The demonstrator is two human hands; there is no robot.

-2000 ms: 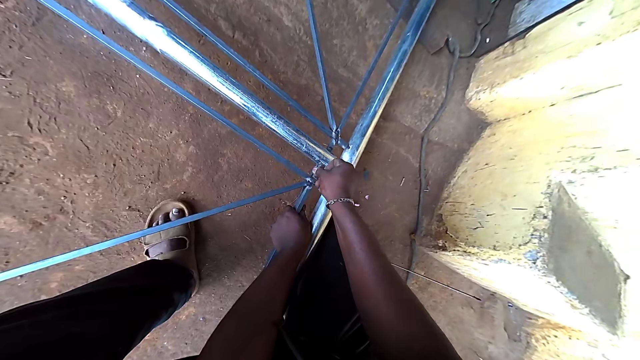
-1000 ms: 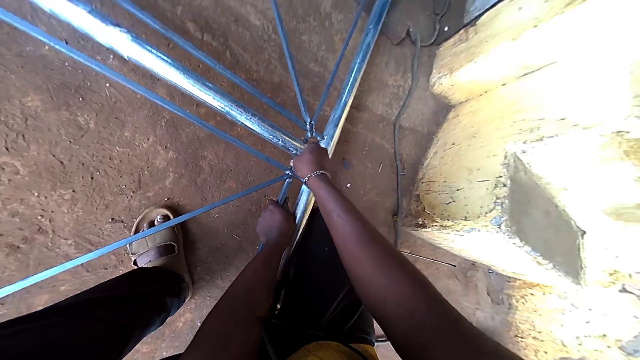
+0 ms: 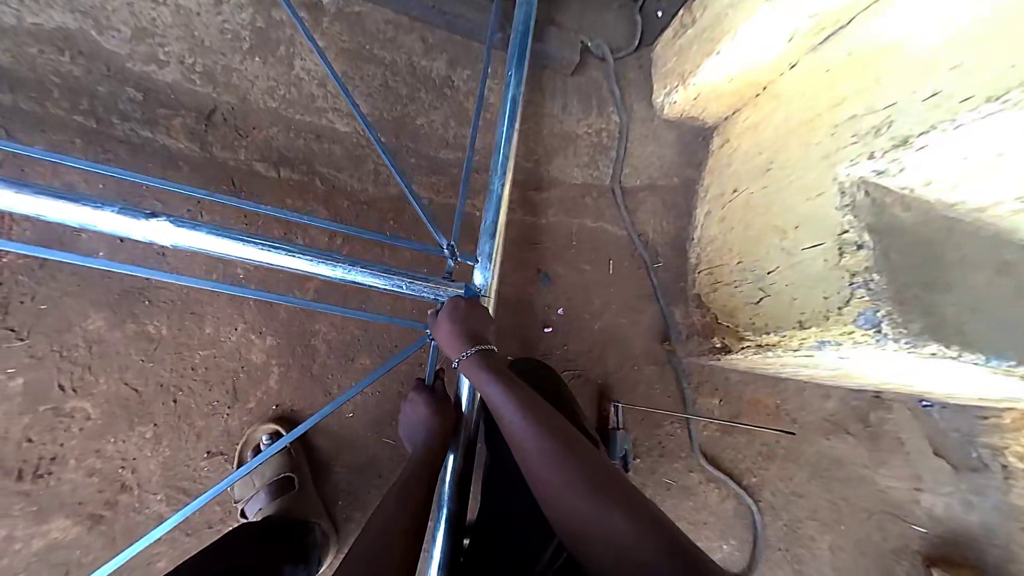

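Note:
A round metal tube (image 3: pixel 240 248) meets a long upright metal tube (image 3: pixel 504 144) near the middle of the view. Thin flat metal bars (image 3: pixel 352 104) run from several sides to this joint. My left hand (image 3: pixel 426 416) is closed around the lower end of a short flat bar (image 3: pixel 432 362), left of the long tube. My right hand (image 3: pixel 462 326), with a chain bracelet (image 3: pixel 475 352) at its wrist, lies just below the joint, its fingers curled at the upper part of that short bar. What its fingertips grip is hidden.
A dark cable (image 3: pixel 632 232) winds along the earth floor on the right. A welding electrode holder (image 3: pixel 618 440) with a thin rod (image 3: pixel 712 419) lies by my knee. A rough yellow wall (image 3: pixel 784 216) stands at the right. My sandalled foot (image 3: pixel 276 480) is at lower left.
The view has turned, so the frame lies at another angle. Both hands stay by the same joint. The electrode holder and rod show more fully beside my knee.

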